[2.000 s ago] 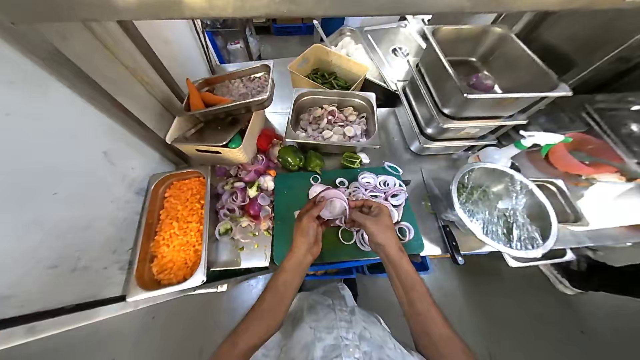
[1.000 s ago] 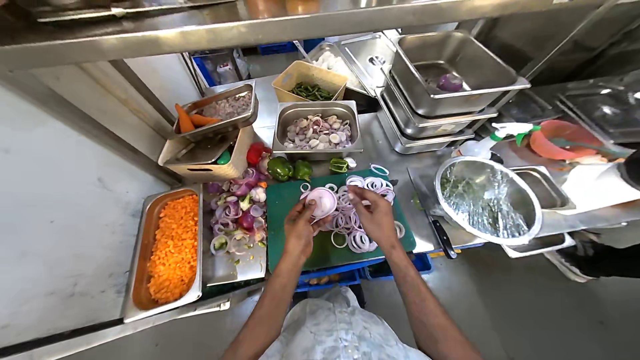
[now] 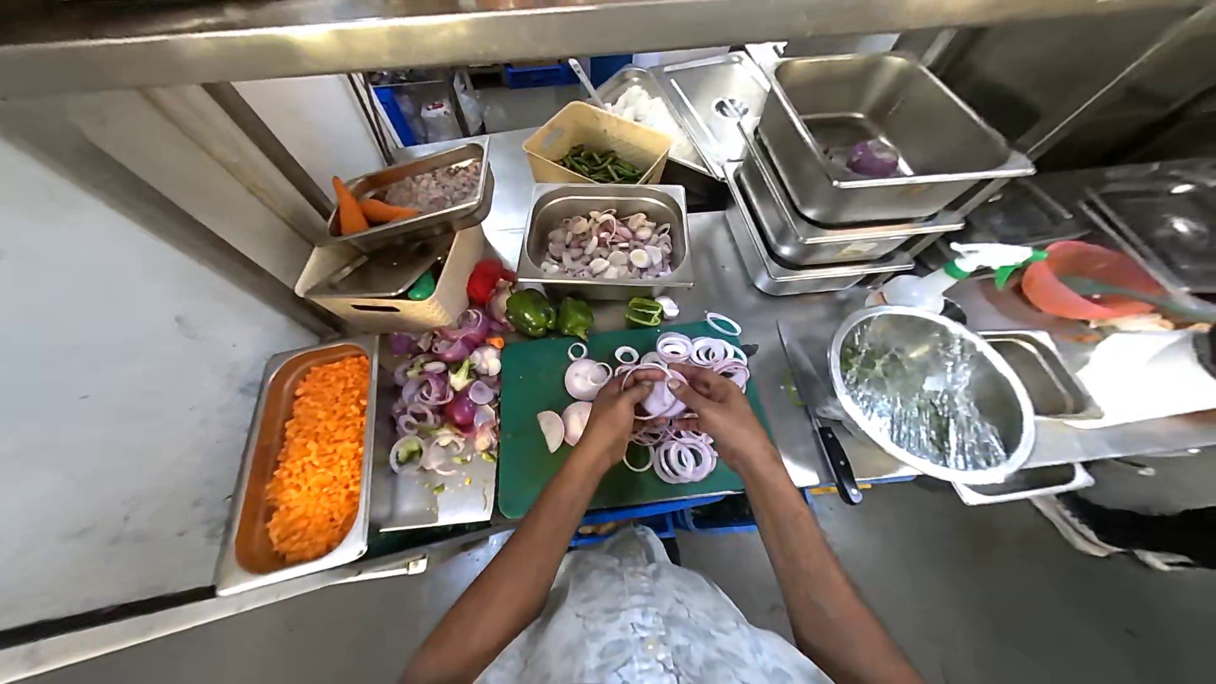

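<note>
Over a green cutting board (image 3: pixel 541 475), my left hand (image 3: pixel 613 413) and my right hand (image 3: pixel 727 413) hold sliced red onion (image 3: pixel 662 394) between them, fingertips of both on its edges. Loose onion rings (image 3: pixel 686 458) lie below and behind my hands on the board's right half. Round onion slices (image 3: pixel 586 378) and a cut half-slice (image 3: pixel 550 430) rest left of my left hand. A chef's knife with a black handle (image 3: pixel 838 464) lies right of the board, blade pointing away from me.
Diced carrot fills a steel pan (image 3: pixel 249 475) at left. Onion peelings (image 3: pixel 446 389) and green bell peppers (image 3: pixel 530 313) border the board. Behind stands a steel pan of sliced onion (image 3: pixel 608 285). Stacked steel pans (image 3: pixel 860 204) and a film-covered bowl (image 3: pixel 926 389) are at right. A shelf edge (image 3: pixel 570 43) crosses above.
My hands, apart a second ago with an onion slice in the left, have come together over the rings. Onion slices now lie on the board's left part, where none showed a second ago.
</note>
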